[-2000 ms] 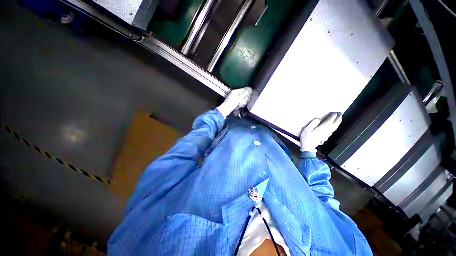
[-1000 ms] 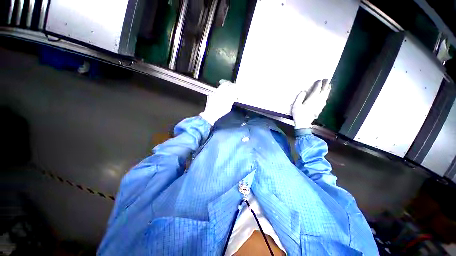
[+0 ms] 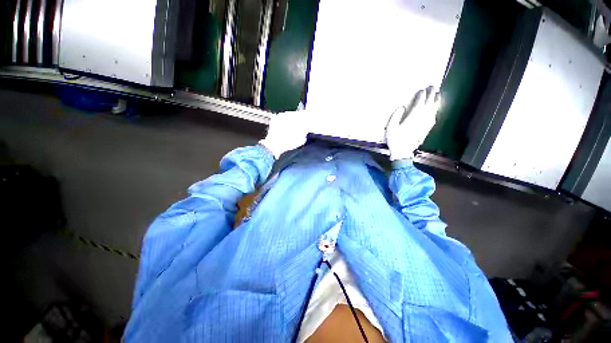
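Observation:
A large white flat-topped metal enclosure [image 3: 382, 60] lies on a dark green carrier board [image 3: 289, 63] directly in front of me. My left hand [image 3: 287, 132], in a white glove, is at the enclosure's near left corner; its fingertips are hard to make out against the white top. My right hand [image 3: 413, 124], also gloved, lies at the near right part of the enclosure, fingers a little apart and pointing away from me. I cannot see whether either hand grips the edge.
Another enclosure [image 3: 107, 40] stands at the left, and one [image 3: 549, 100] at the right with part of a further one beyond. Shiny rollers [image 3: 260, 57] show in the gap. The side rail [image 3: 221, 105] runs along the near edge. A blue bag [image 3: 87, 99] hangs beneath.
The view has turned, so the line now lies more level and higher in the picture. Both hands remain at the near end of the same enclosure; the left hand now reaches further onto its top.

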